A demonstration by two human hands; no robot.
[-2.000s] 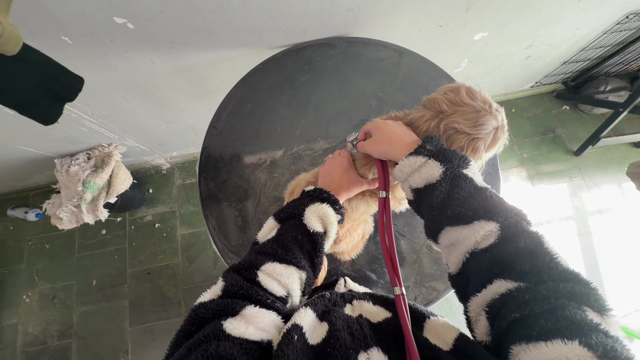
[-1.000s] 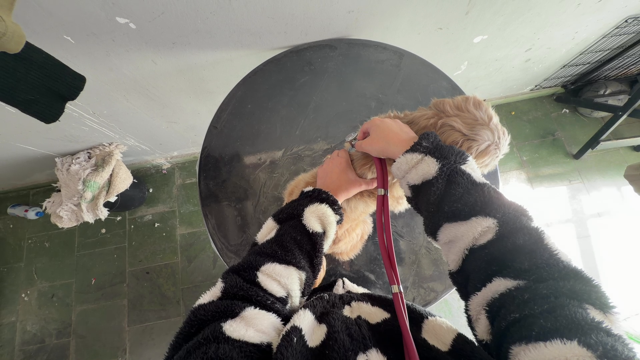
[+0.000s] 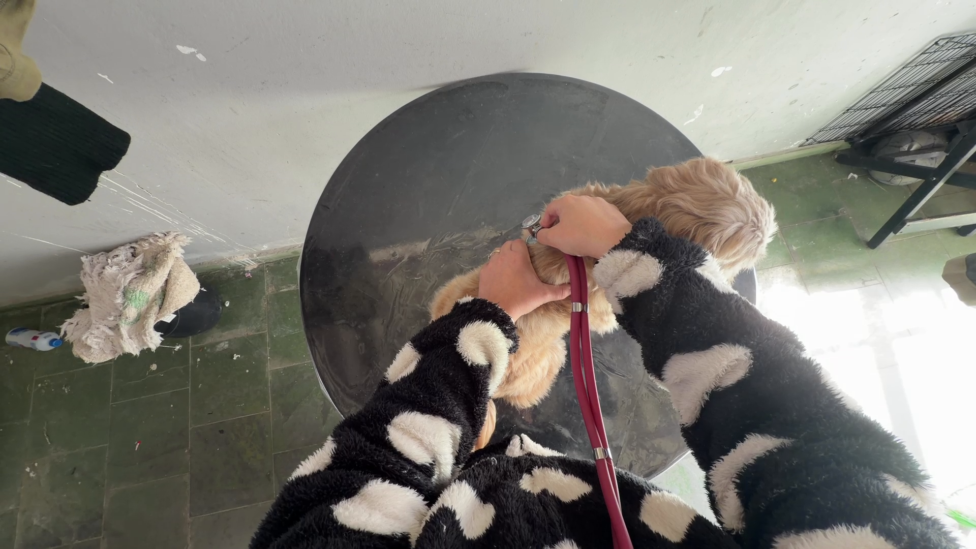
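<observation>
A tan, fluffy dog (image 3: pixel 705 210) lies on a round black table (image 3: pixel 427 175), its head toward the right edge. My right hand (image 3: pixel 583 225) is closed on the metal chestpiece of a stethoscope (image 3: pixel 531 223) at the far side of the dog's body. Just to its left, my left hand (image 3: pixel 515 278) rests on the dog's coat near the chestpiece; whether its fingers grip fur or the instrument cannot be told. Twin dark red stethoscope tubes (image 3: pixel 585 366) run from between my hands down toward my body.
At the left, a frayed cloth (image 3: pixel 133 293) lies over a dark round object, beside a bottle (image 3: pixel 33 338) on the green tiled floor. A dark sleeve or cloth (image 3: pixel 57 141) hangs upper left. A wire rack (image 3: pixel 900 91) and a black-legged stand (image 3: pixel 926 183) are at the right by the wall.
</observation>
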